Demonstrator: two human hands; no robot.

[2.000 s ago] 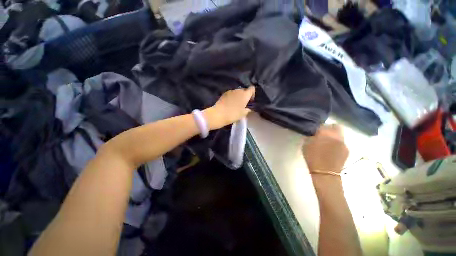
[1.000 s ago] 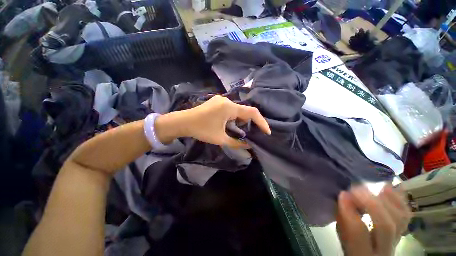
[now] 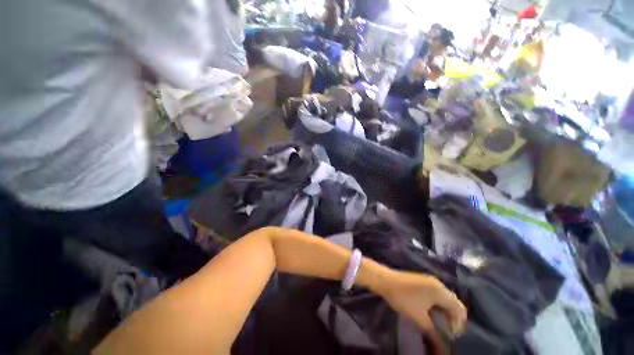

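Note:
My left hand [image 3: 425,302], with a pale lilac bangle at the wrist, is at the lower right of centre. Its fingers are curled over the edge of dark grey cloth, and the fingertips are partly hidden. Dark grey fabric [image 3: 497,270] lies spread and creased to the right of the hand. A heap of dark and pale grey garment pieces [image 3: 320,194] lies beyond my forearm. My right hand is out of the picture.
A person in a pale grey shirt [image 3: 76,104] stands close at the left. A dark plastic basket [image 3: 361,156] with grey pieces stands behind the heap. Folded pale cloth [image 3: 208,104] lies beside the person. Cardboard boxes [image 3: 566,173] are at the right.
The view has swung up and left, bringing the person into sight. My right hand and the sewing machine have left the picture. My left hand now sits lower and further right.

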